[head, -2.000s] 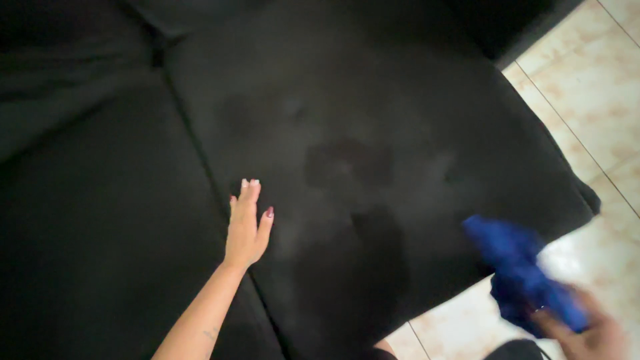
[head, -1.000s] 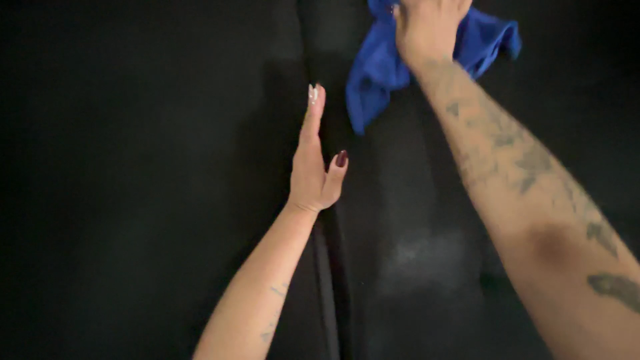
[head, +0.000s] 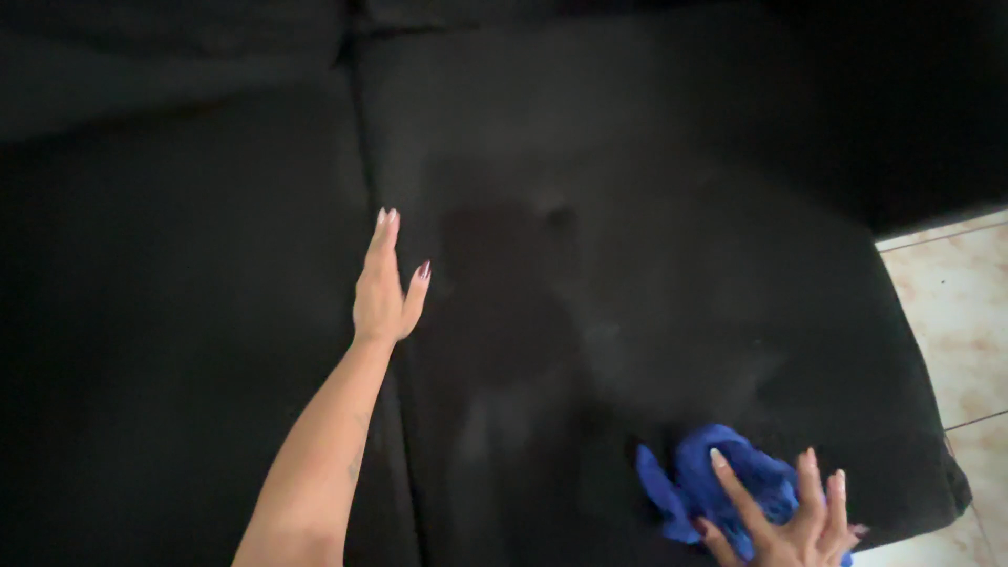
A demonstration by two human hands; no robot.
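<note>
The seat of a black fabric sofa (head: 693,260) fills most of the view, with darker and lighter patches on its right cushion. My left hand (head: 383,283) rests on it beside the seam between two cushions, fingers together, thumb apart, holding nothing. At the lower right, near the front edge of the seat, my right hand (head: 787,520) presses on a crumpled blue cloth (head: 720,453) with its fingers spread over it. Part of the cloth is hidden under that hand.
Light tiled floor (head: 945,331) shows beyond the sofa's right edge and at the lower right corner. A dark raised part of the sofa (head: 929,110) stands at the upper right. The seam (head: 362,134) runs top to bottom, left of centre.
My right hand and the blue cloth have come from the top of the view one second ago to the lower right. The view has shifted, with floor showing again.
</note>
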